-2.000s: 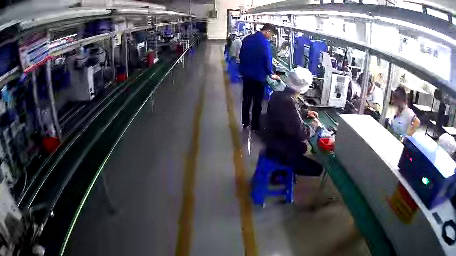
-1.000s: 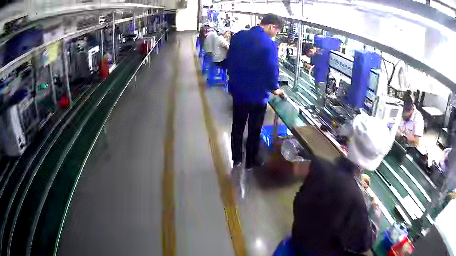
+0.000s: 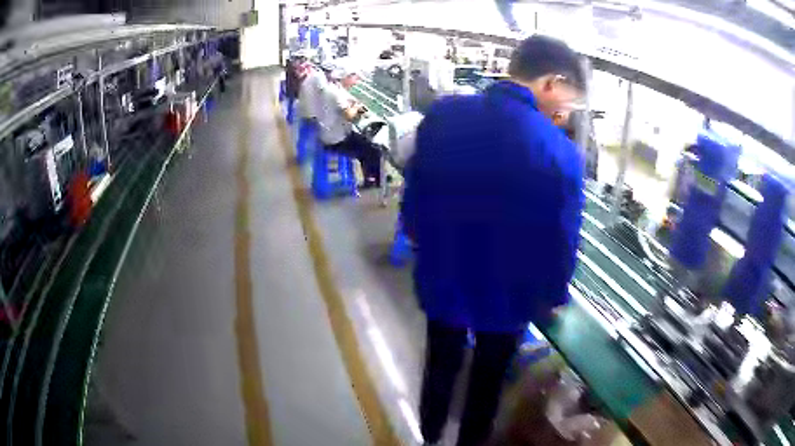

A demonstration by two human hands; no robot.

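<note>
Neither of my hands is in the picture. Nearest in front of me stands a person in a blue jacket point(image 3: 497, 205) and dark trousers, back towards me, at the edge of the green conveyor bench point(image 3: 601, 353). A brown board point(image 3: 669, 425) lies on the bench edge at the lower right. Small items on the bench are too blurred to tell.
A grey aisle floor with yellow lines point(image 3: 248, 348) runs ahead. Another green conveyor line point(image 3: 61, 375) is on the left. Seated people point(image 3: 336, 113) on blue stools point(image 3: 333, 174) are farther along on the right. Blue upright machine parts point(image 3: 702, 209) stand at the right.
The view has moved forward along the aisle. The person in blue is now much nearer. The seated person with the white cap, the red bin and the grey cabinet have passed out of view.
</note>
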